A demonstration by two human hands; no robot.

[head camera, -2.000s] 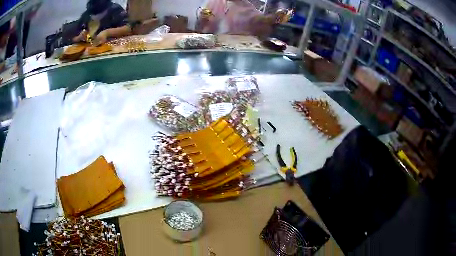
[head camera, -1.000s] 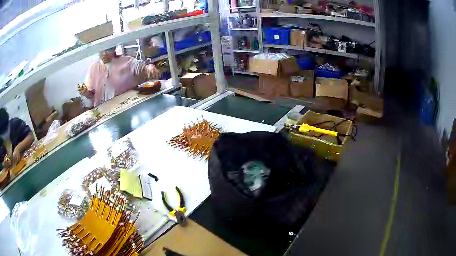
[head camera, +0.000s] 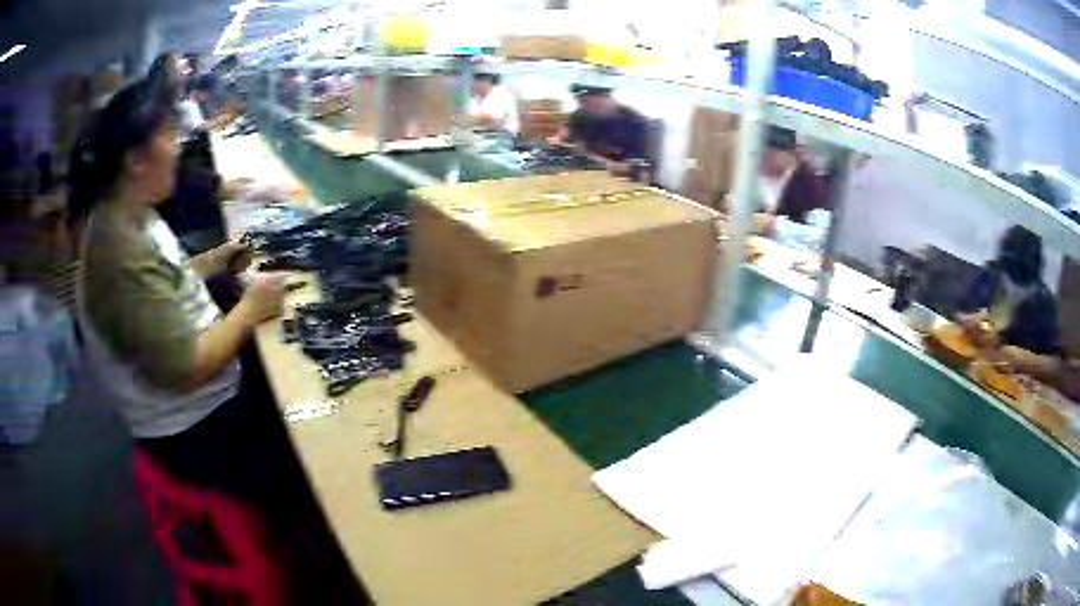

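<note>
Neither of my hands is in view. Nearest in front of me, a black phone-like slab [head camera: 443, 477] lies flat on the brown bench surface [head camera: 509, 545]. A small dark tool with a thin end [head camera: 410, 410] lies just behind it. White sheets [head camera: 758, 474] lie to the right on the green bench top. A sliver of amber panel [head camera: 817, 595] shows at the bottom edge, cut off by it. Clear plastic [head camera: 947, 533] lies at the lower right.
A large closed brown carton [head camera: 569, 278] stands mid-bench. A pile of black cable-like parts [head camera: 349, 290] lies left of it, where a person [head camera: 166, 284] stands. A red stool [head camera: 207, 533] is at lower left. Several people sit across the line beyond metal posts.
The view has swung far to the left. The wired panel stack, pliers, black bag and soldering iron have left the picture; the carton, slab and standing person have come in.
</note>
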